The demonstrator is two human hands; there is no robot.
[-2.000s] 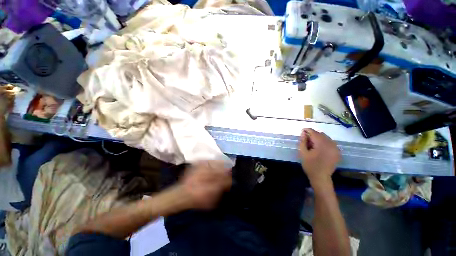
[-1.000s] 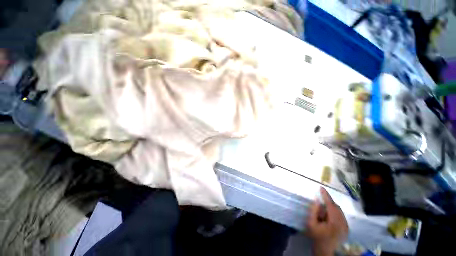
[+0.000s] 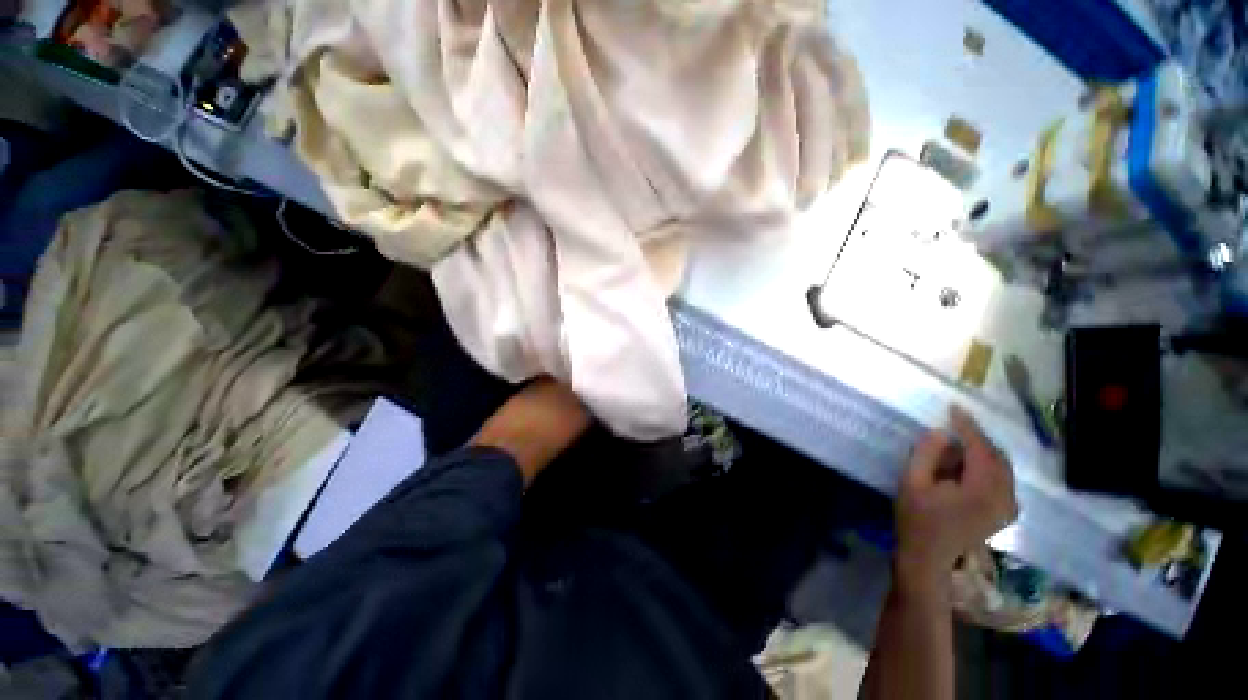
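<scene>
The cream garment lies in a soft heap on the left part of the white table, and one fold hangs over the front edge. My left hand is at my lap beside that hanging fold, with its fingers hidden behind the cloth, so its grip cannot be told. My right hand rests at the table's front edge, fingers curled with thumb and forefinger close together. Whether something small is between them cannot be seen.
The sewing machine stands at the right. A black smartphone and snips lie before it. A yellow item is at the right table end. A ruler strip runs along the front edge. More beige cloth is piled lower left.
The view has turned and shifted. My left hand, blurred over my lap two seconds ago and unseen one second ago, is now by the hanging fold. My right hand stays at the table edge.
</scene>
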